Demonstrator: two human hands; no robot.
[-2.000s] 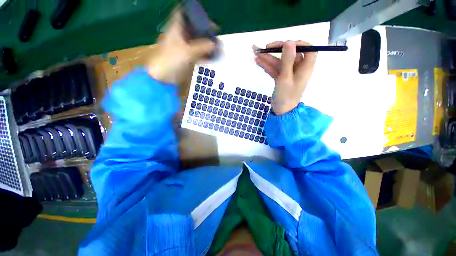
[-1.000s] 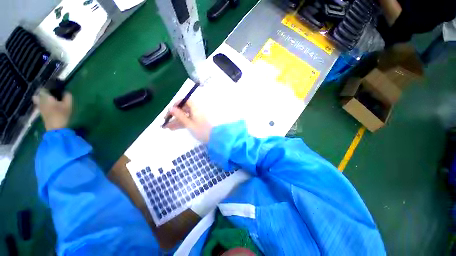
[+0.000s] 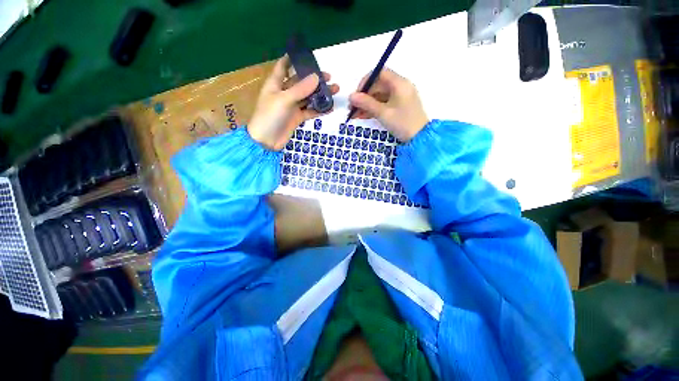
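My left hand is shut on a black plastic housing, held slanting over the upper left of the label sheet. My right hand holds a thin dark pen-shaped tool like a pencil. The tool's tip points down at the top row of dark labels on the white label sheet, just right of the housing. I cannot tell whether the tip touches a label. Part of the sheet's upper left is hidden by my left hand.
One black housing lies on the white board at right, beside a pale metal post. Blister trays of black housings stand at left, with a spare label sheet. Loose housings lie on the green belt. An open cardboard box is below right.
The view has swung back from the belt's left side. My left hand, then reaching out at the far left, is now over the sheet with a housing. The tool has moved to the label rows.
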